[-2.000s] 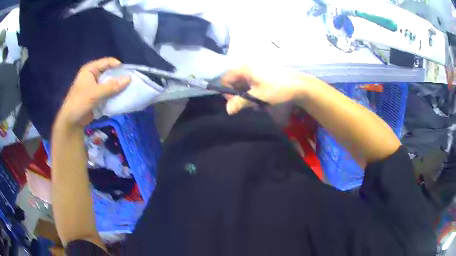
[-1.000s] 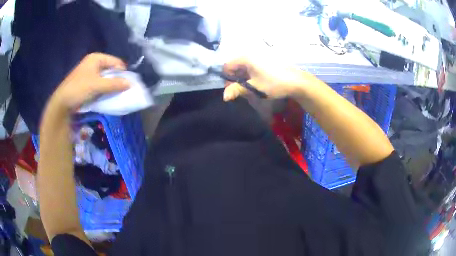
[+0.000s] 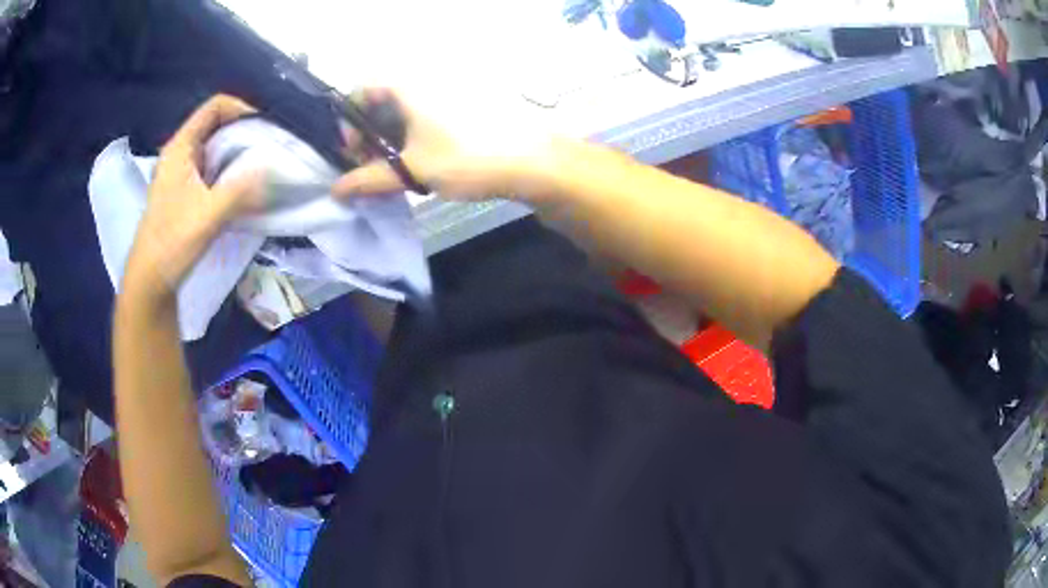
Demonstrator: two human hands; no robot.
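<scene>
My left hand (image 3: 201, 190) grips a white fabric piece (image 3: 374, 241) at the left, above the table's front edge. The piece is crumpled and hangs down on both sides of the hand. My right hand (image 3: 397, 149) is closed around the dark handles of the shears (image 3: 370, 124), and its fingertips are at the white fabric. The shears' blades point up and left over the dark navy cloth (image 3: 103, 69). Whether the right fingers also pinch the white fabric is blurred.
The white table (image 3: 690, 109) has a ruler-marked front edge. Blue-handled snips (image 3: 652, 21) lie on it. A blue crate with scraps (image 3: 276, 528) stands below left, another blue crate (image 3: 885, 172) below right. Dark cloth (image 3: 977, 149) is heaped at the right.
My right hand and the shears have moved left, close to my left hand. The white fabric is now spread wider and crumpled. The view has shifted, and the table edge now slants.
</scene>
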